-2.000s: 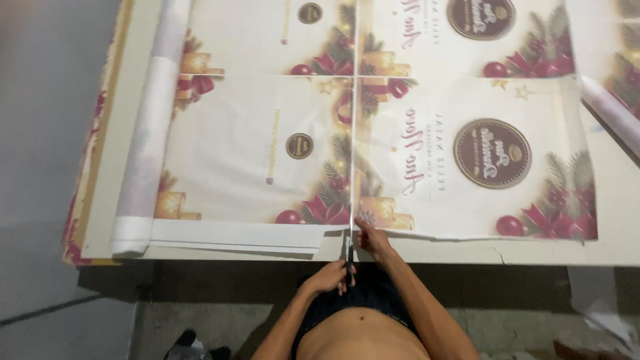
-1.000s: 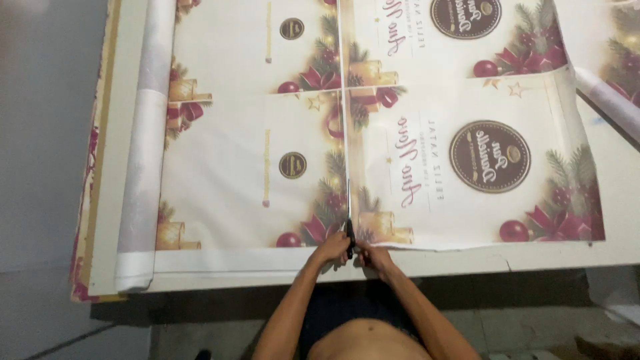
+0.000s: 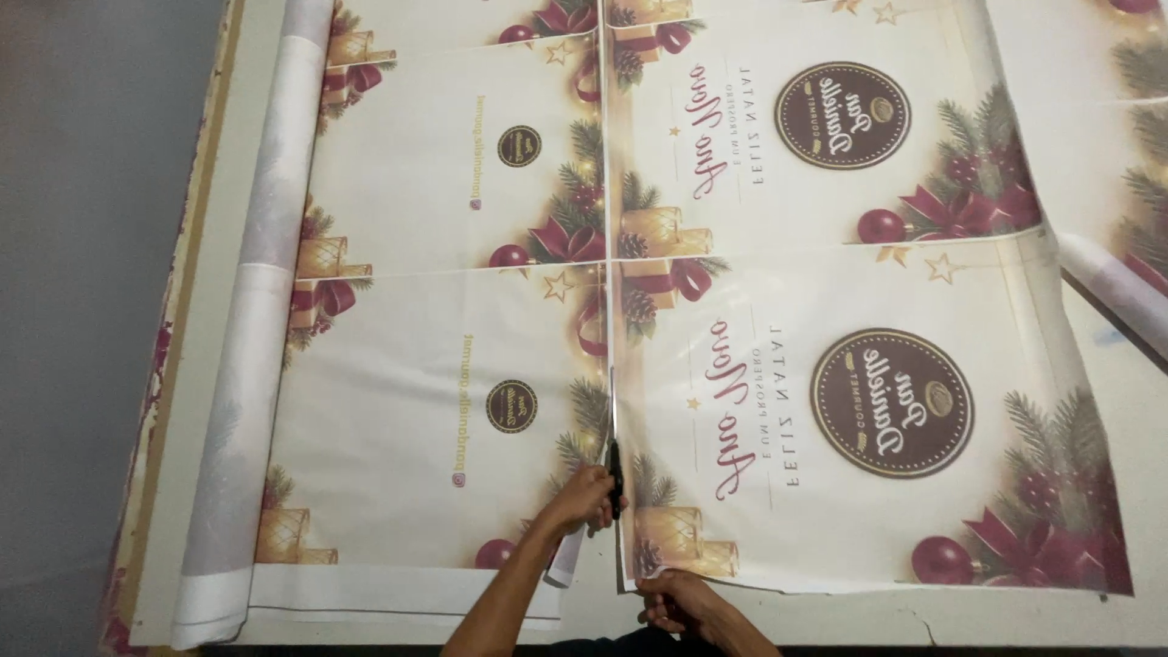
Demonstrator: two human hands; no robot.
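Observation:
My left hand (image 3: 584, 500) is closed around the black handles of a pair of scissors (image 3: 616, 479). Their blades point away from me along the white line between two columns of a printed sheet (image 3: 392, 401). Below the scissors the sheet is parted, and its left edge curls up beside my left wrist. My right hand (image 3: 680, 600) pinches the lower corner of the right-hand printed panel (image 3: 858, 538), right of the cut. The print shows mirrored lettering, round dark emblems, candles, pine sprigs and red ornaments.
A rolled length of the printed material (image 3: 242, 365) lies along the left side of the pale table (image 3: 1004, 630). Another roll (image 3: 1118, 292) rests at the right, beside a further printed sheet (image 3: 1086, 55). The table's front edge runs just below my hands.
The scissors and my left hand have moved up the white line from the sheet's lower edge, and the cut is longer. My right hand stays at the lower corner. The view has moved closer.

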